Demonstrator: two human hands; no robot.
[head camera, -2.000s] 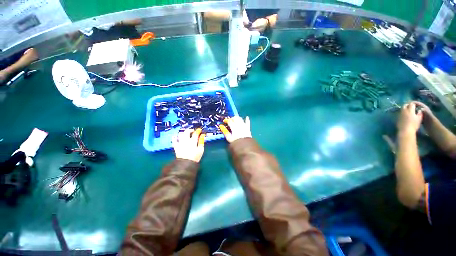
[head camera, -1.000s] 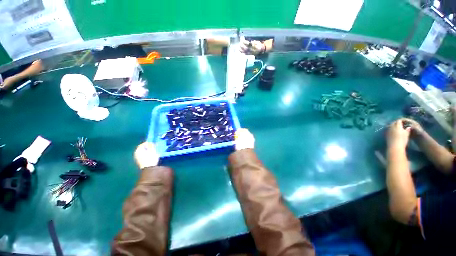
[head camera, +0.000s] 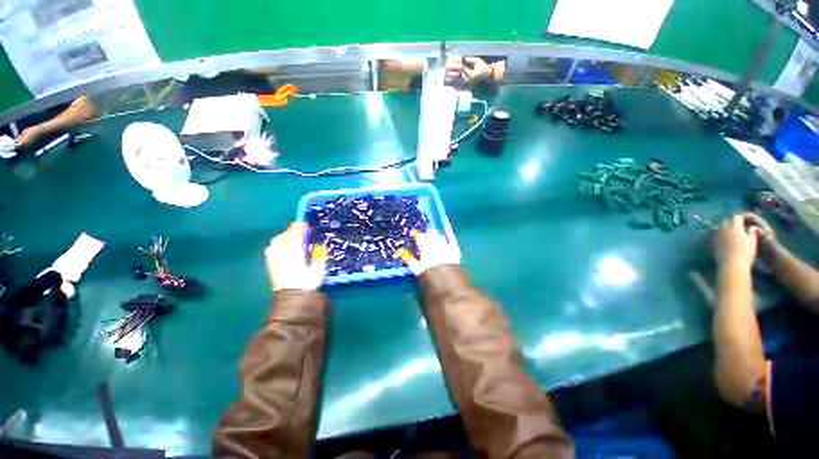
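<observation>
A shallow bright blue tray (head camera: 440, 215) lies on the dark green bench in front of me. Many small black parts (head camera: 368, 224) with shiny glints are spread over its floor. My left hand (head camera: 296, 258) is at the tray's left front corner, with an orange-covered finger inside the rim. My right hand (head camera: 431, 250) is over the tray's right front corner, its orange-covered fingertip at the parts. Whether either hand grips the rim or a part cannot be made out.
Wired assemblies (head camera: 166, 278) and a black clump (head camera: 34, 316) lie left. A white fan (head camera: 157, 160), power strip (head camera: 437, 125) and cable stand behind the tray. Green parts (head camera: 642, 190) are heaped right, near another person's hands (head camera: 744, 240). A black pile (head camera: 582, 112) lies at the back.
Earlier both hands were among the parts, then at the tray's sides. Now their fingers reach inside the rim again. The parts are spread more evenly over the tray.
</observation>
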